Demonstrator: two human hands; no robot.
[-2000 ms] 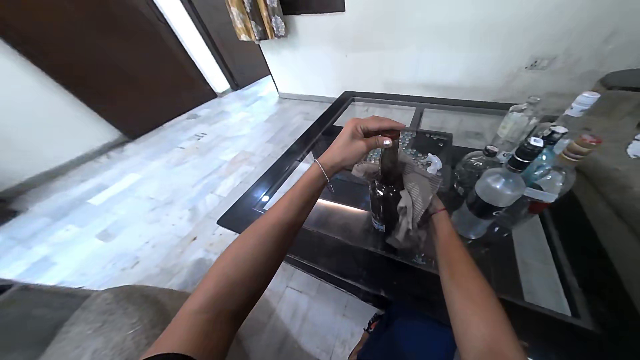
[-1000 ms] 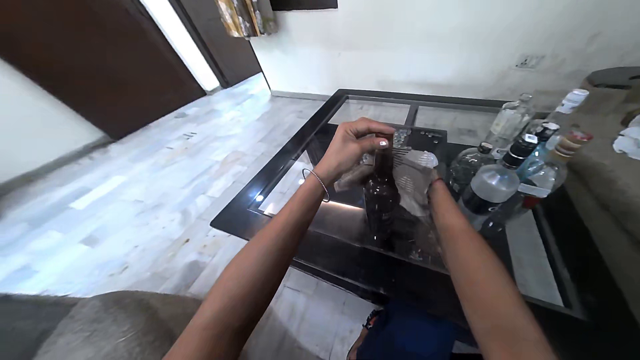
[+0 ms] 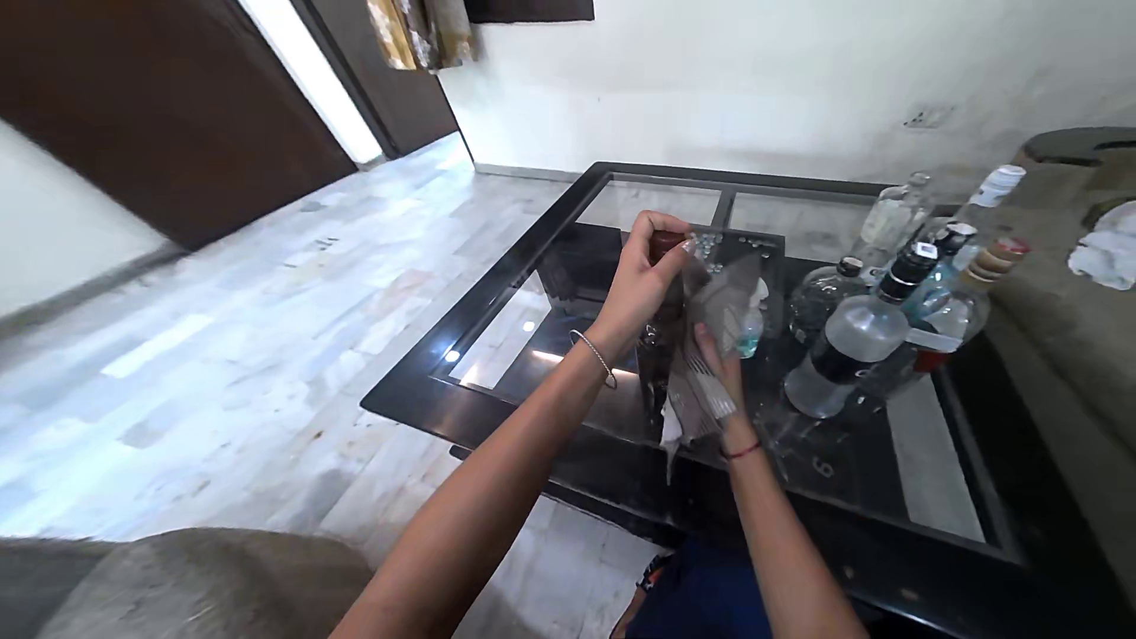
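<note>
My left hand (image 3: 652, 266) grips the reddish-brown top of a dark glass bottle (image 3: 654, 355), which stands upright over the glass-topped table (image 3: 497, 426). In my right hand (image 3: 721, 355) is a thin grey cloth (image 3: 732, 306), blurred and hanging down beside the bottle's right side. Much of the bottle is dark and hard to tell from the tabletop. Behind the cloth, a small clear bottle with blue-green liquid (image 3: 751, 330) partly shows. Small clear beads or stones (image 3: 707, 248) lie on a dark surface just past my hands.
Several glass bottles stand close together at the right, among them a frosted bottle with a black cap (image 3: 843, 355) and a corked bottle (image 3: 963, 311). A grey upholstered seat (image 3: 1038, 355) borders the table's right side, with a white crumpled item (image 3: 1107, 247) on it.
My right hand and the cloth have moved from around the bottle's body to lower down on its right side. My left hand remains at the bottle's top.
</note>
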